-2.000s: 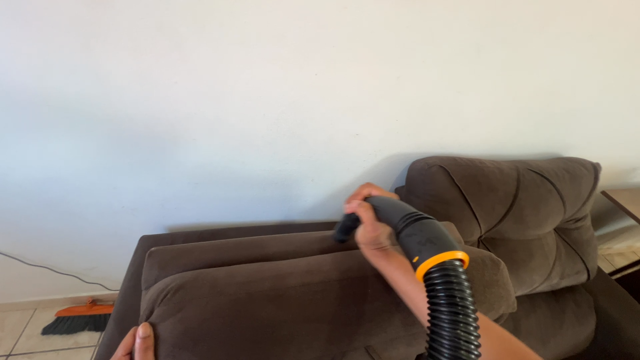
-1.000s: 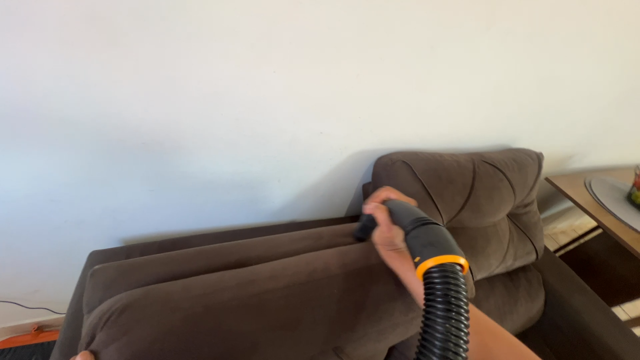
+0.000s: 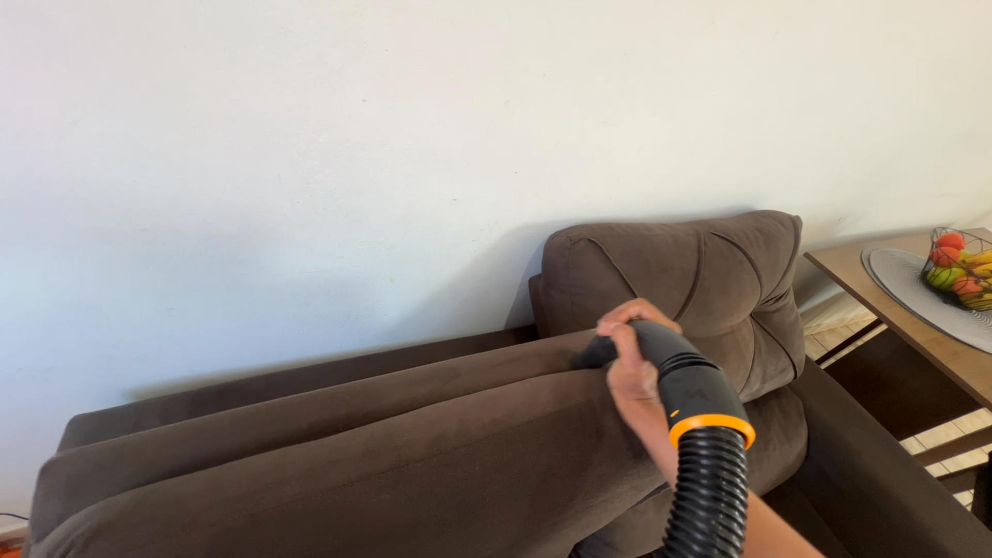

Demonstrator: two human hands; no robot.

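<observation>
My right hand (image 3: pixel 637 353) is closed around the curved black handle of a vacuum cleaner hose (image 3: pixel 690 372), right of centre. An orange ring joins the handle to the ribbed black hose (image 3: pixel 707 492), which runs down to the lower edge. The dark nozzle end (image 3: pixel 595 353) touches the groove along the top of a brown sofa back cushion (image 3: pixel 372 473). Beyond the hand, a tufted brown back cushion (image 3: pixel 682 287) leans near the wall. My left hand is out of view.
A white wall (image 3: pixel 349 155) stands behind the sofa. The brown armrest (image 3: pixel 876 465) is at the right. Past it, a wooden table (image 3: pixel 914 325) bears a round woven placemat (image 3: pixel 891 271) and a wire basket of fruit (image 3: pixel 961 267). A cable (image 3: pixel 14 515) shows at far left.
My right hand and the nozzle have moved right along the cushion's groove, up to the tufted cushion. My left hand, earlier at the cushion's left end, has left view. The view has shifted right.
</observation>
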